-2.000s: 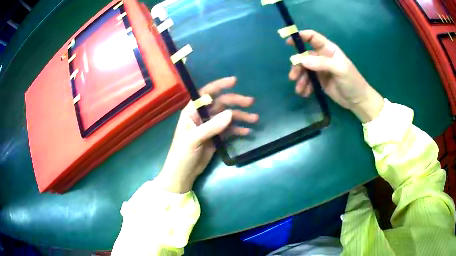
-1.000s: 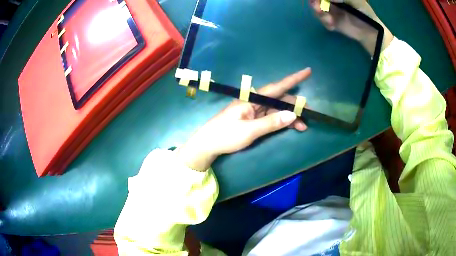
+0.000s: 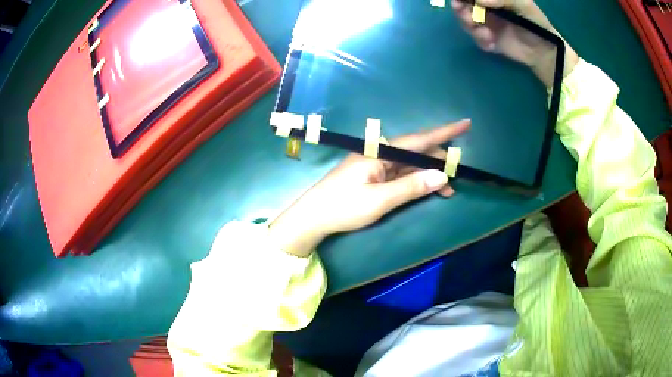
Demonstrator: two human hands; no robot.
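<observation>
A clear touch panel (image 3: pixel 413 81) with a black border is held up over the green bench, its top cut off by the picture's edge. Pale tape tabs (image 3: pixel 373 138) cross its near edge, and an amber flex tail (image 3: pixel 293 148) sticks out near its left corner. My left hand (image 3: pixel 361 191) is bare and grips the near edge, thumb in front and fingers seen through the glass. My right hand (image 3: pixel 508 37) grips the far edge at the upper right, partly behind the panel.
A stack of red foam trays (image 3: pixel 66 162) lies on the green bench (image 3: pixel 133 287) at the left, with another panel (image 3: pixel 151 66) on top. More red trays (image 3: pixel 652 44) show at the upper right. A blue object (image 3: pixel 413 286) is below the bench edge.
The panel has turned from lengthwise to crosswise, and my right hand has moved up to its far edge. In the last second it shifted only slightly, and a bright reflection appeared at its upper left.
</observation>
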